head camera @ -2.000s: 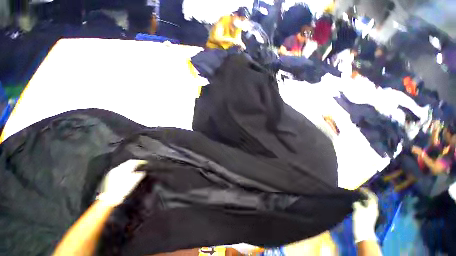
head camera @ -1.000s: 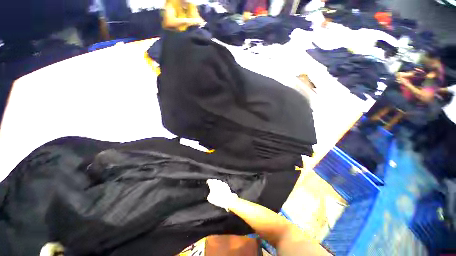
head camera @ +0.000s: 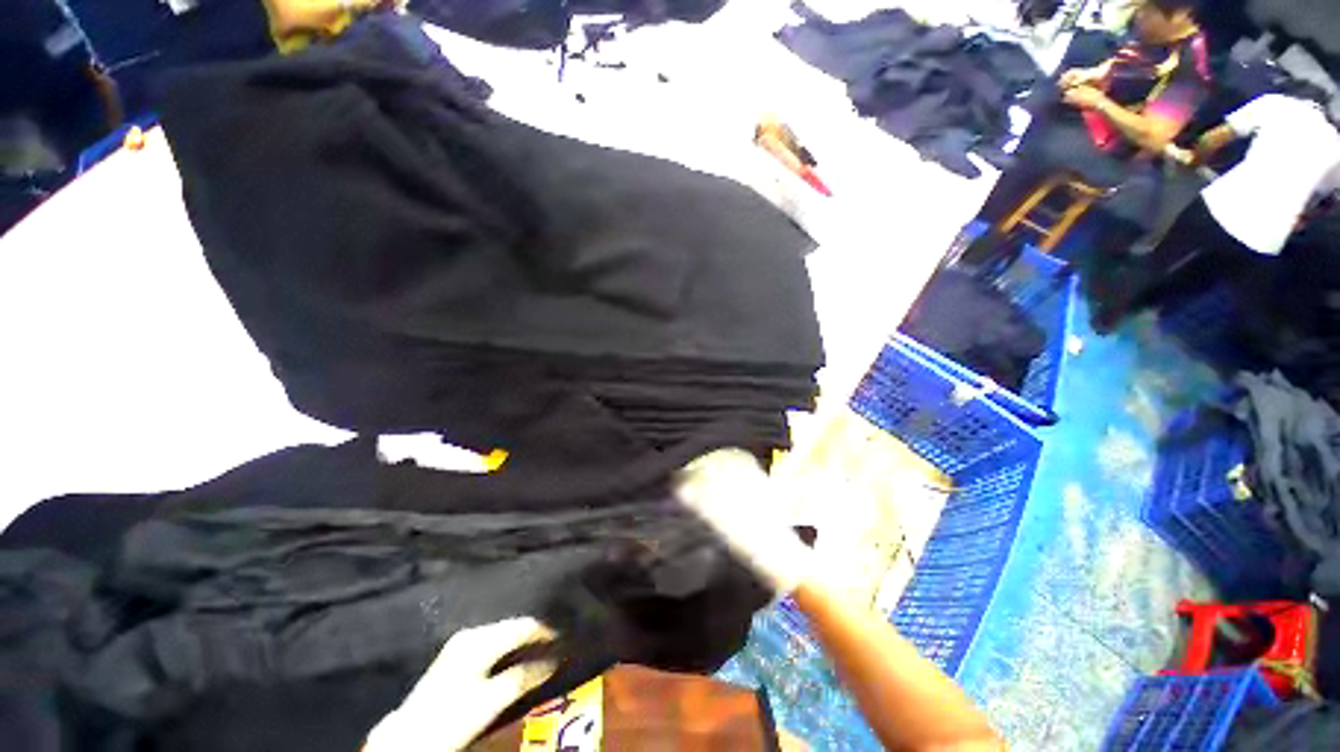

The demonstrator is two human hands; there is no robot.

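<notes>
A black lined garment (head camera: pixel 294 588) lies along the near edge of the white table, its creased, shiny lining facing up. My left hand (head camera: pixel 467 679), in a white glove, holds the garment's near edge at the bottom centre. My right hand (head camera: pixel 732 507), gloved and blurred, is on the garment's right end; its fingers are unclear. A thick black garment stack (head camera: pixel 514 250) with fanned layers at its right edge lies just beyond.
A blue crate (head camera: pixel 999 500) stands right of the table (head camera: pixel 103 338); another crate (head camera: pixel 1046 331) holds dark garments. A red stool (head camera: pixel 1246 635) is at lower right. Two people sit at upper right. A red-tipped tool (head camera: pixel 794 159) lies behind the stack.
The view has turned right and down, showing more crates and floor. My left hand has come in from the lower left onto the garment's near edge. My right hand has moved to its right end.
</notes>
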